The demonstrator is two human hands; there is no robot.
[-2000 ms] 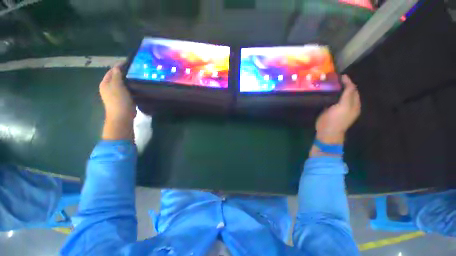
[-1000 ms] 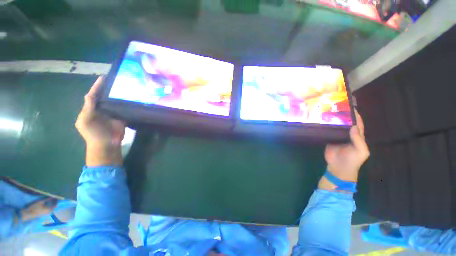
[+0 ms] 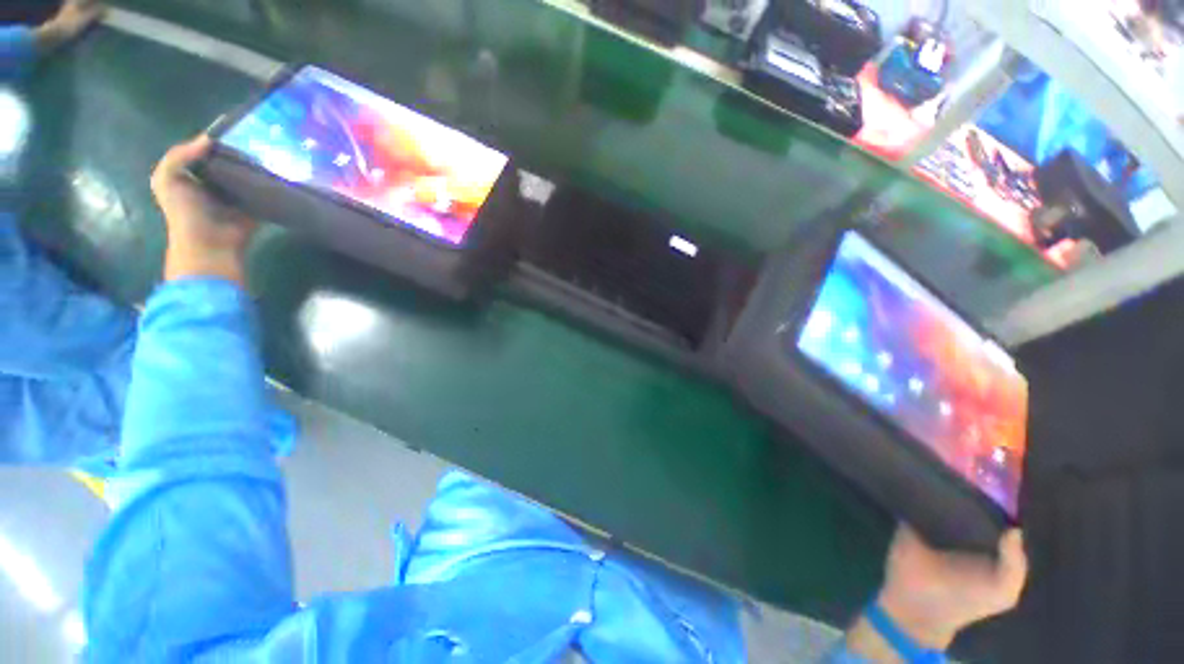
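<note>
My left hand (image 3: 204, 214) grips the outer left end of a black tray block with a lit tablet (image 3: 370, 153) on top. The tablet shows a multicoloured home screen. My right hand (image 3: 950, 584) grips the lower right end of a second black block with another lit tablet (image 3: 919, 368), tilted down to the right. The two blocks are apart. Between them lies a dark unit (image 3: 610, 260) with a small white label on it. My fingers behind and under the blocks are partly hidden.
The units are over a green bench (image 3: 519, 415). Stacked black trays (image 3: 1104, 441) stand at the right, beside a pale metal frame post (image 3: 1084, 305). Black devices (image 3: 812, 59) are on the far side. Another person's hand (image 3: 65, 23) and blue sleeve show at upper left.
The two lit tablets were side by side and have moved apart, the right one down and turned. The dark unit between them has come into view. The view has rotated, showing more of the far side.
</note>
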